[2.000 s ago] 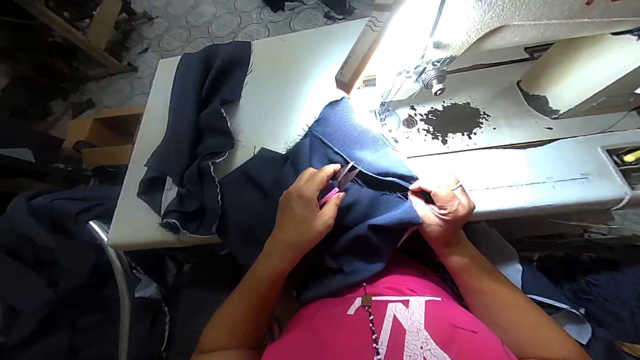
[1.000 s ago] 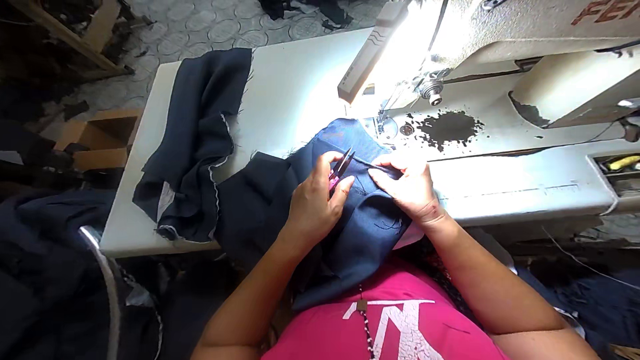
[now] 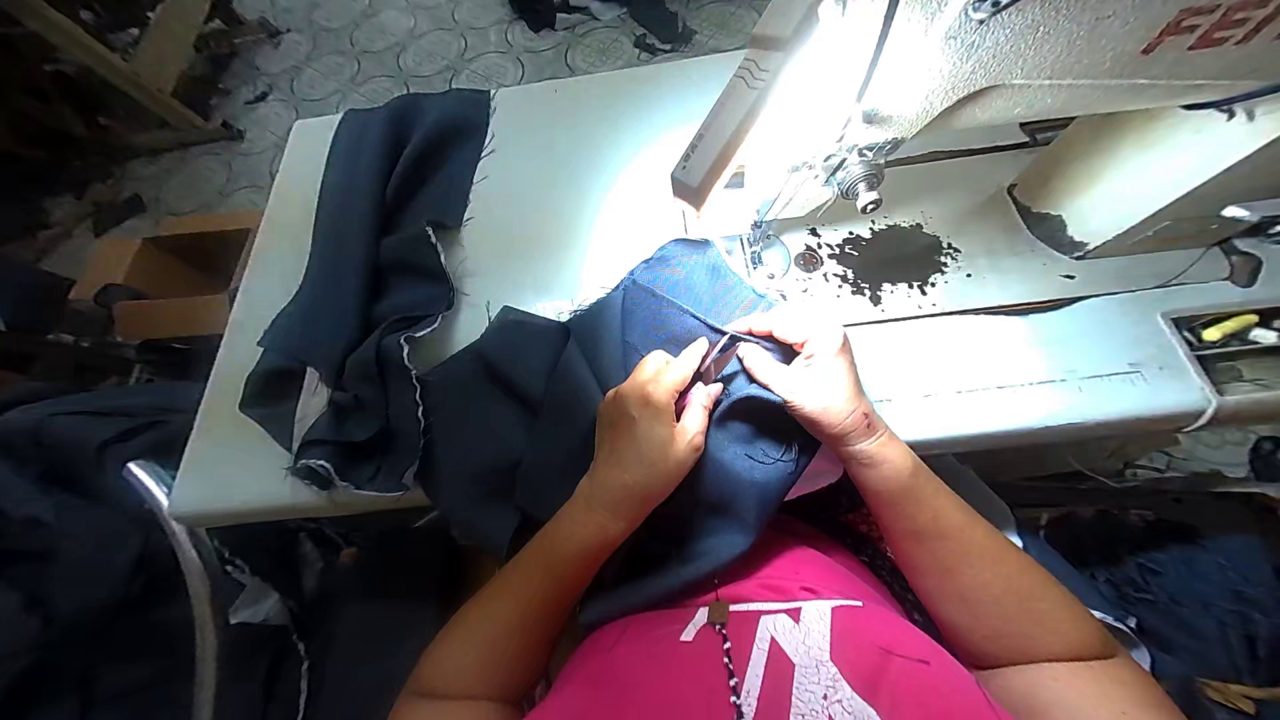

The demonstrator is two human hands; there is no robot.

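Note:
My left hand (image 3: 655,425) is closed around small thread snips (image 3: 715,362) with pink handles, their blades at a folded edge of navy fabric (image 3: 740,450). My right hand (image 3: 815,375) pinches that edge just right of the blades. The fabric drapes from the table over my lap, its far end near the presser foot (image 3: 762,245) of a sewing machine (image 3: 1000,60). Loose threads lie on the cloth below my right hand. Another navy piece (image 3: 390,250) with frayed edges rests on the left of the table. The snips' tips are partly hidden by fingers and cloth.
A long narrow box (image 3: 735,115) lies beside the needle area. The white table (image 3: 570,150) has a dark worn patch (image 3: 895,260) on the machine bed. A cardboard box (image 3: 170,275) stands beyond the left edge, and dark cloth (image 3: 70,500) is piled at the lower left.
The right hand has moved up and left along the fabric, from the right side to beside the snips. Since a second ago, the snips have come down from above the cloth to its folded edge.

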